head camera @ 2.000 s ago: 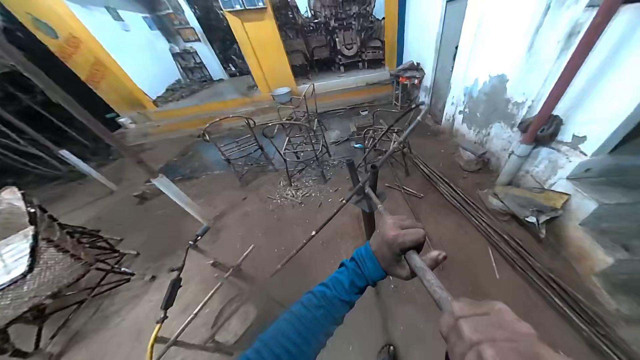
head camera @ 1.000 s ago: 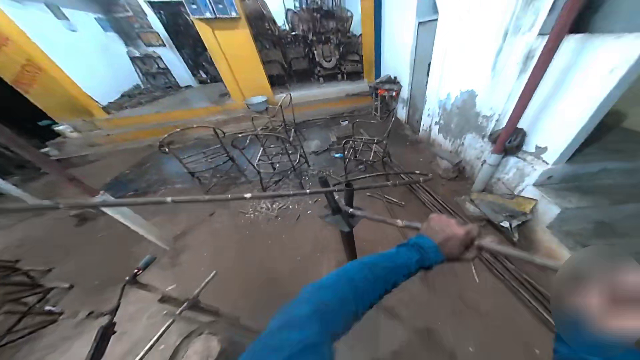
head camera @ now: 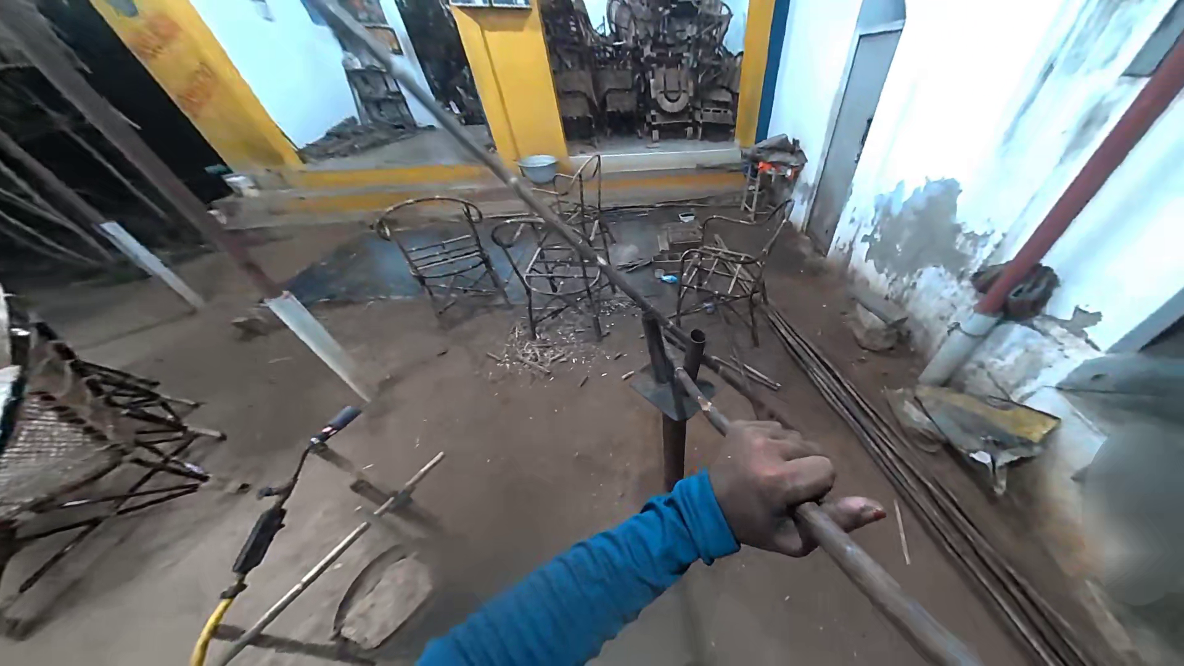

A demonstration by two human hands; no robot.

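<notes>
My left hand (head camera: 777,486), in a blue sleeve, is closed around a wooden pole (head camera: 865,569) that runs from the bottom right to a forked metal post (head camera: 674,444). The pole's far part lies at the post's two upright prongs, above a small plate. A longer pole (head camera: 555,222) slants from the top left down across the prongs and ends just beyond them. Whether the two poles are joined there, I cannot tell. My right hand is out of view.
A torch (head camera: 264,536) with a yellow hose stands at lower left beside a thin stick (head camera: 305,583). Cane chair frames (head camera: 444,254) stand ahead near scattered offcuts (head camera: 541,351). Long poles (head camera: 860,416) lie along the right. A woven chair (head camera: 55,453) is at left.
The longer pole has swung from lying across the view to a steep slant toward the top left. My left hand remains on its pole. My right hand, seen two seconds ago, has left the view.
</notes>
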